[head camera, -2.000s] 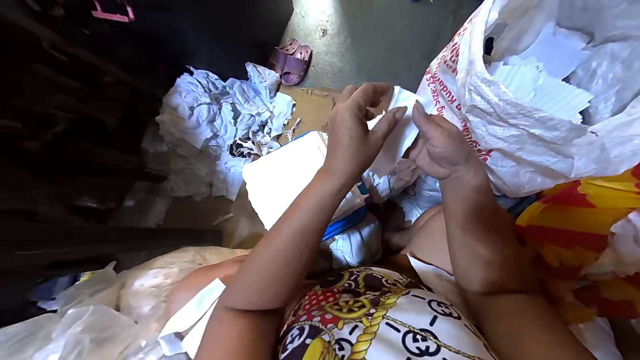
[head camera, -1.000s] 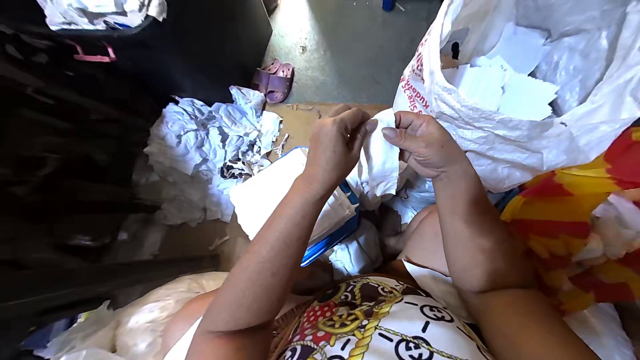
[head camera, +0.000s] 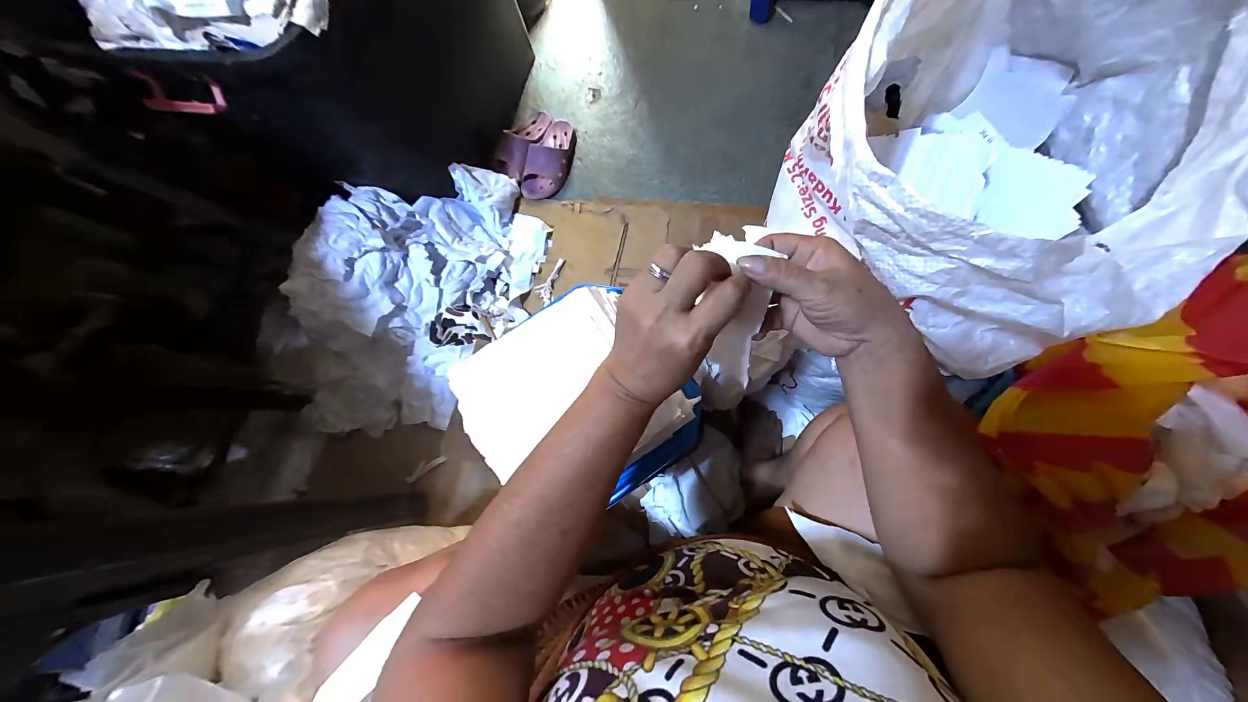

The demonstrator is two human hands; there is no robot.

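My left hand (head camera: 673,317), with a ring on one finger, pinches a piece of white paper (head camera: 736,251) with a ragged torn edge. From the other side, my right hand (head camera: 824,292) grips the same paper between thumb and fingers, close to the left fingertips. Part of the white material hangs down between the hands. Under my left forearm lies a stack of white sheets (head camera: 536,380) in a blue tray or folder (head camera: 658,466); my arm hides part of it. At the right, white paper pieces (head camera: 1033,190) lie inside a large white woven sack (head camera: 975,283).
Crumpled white paper or cloth (head camera: 390,283) is heaped at the left on cardboard (head camera: 624,234). Purple slippers (head camera: 538,156) stand on the floor beyond. A red and yellow cloth (head camera: 1102,419) lies at the right, and a filled plastic bag (head camera: 302,595) at the lower left.
The paper in my hands, broader and smoother two seconds ago, now shows a ragged upper edge and is bunched between my fingers. The view has shifted somewhat.
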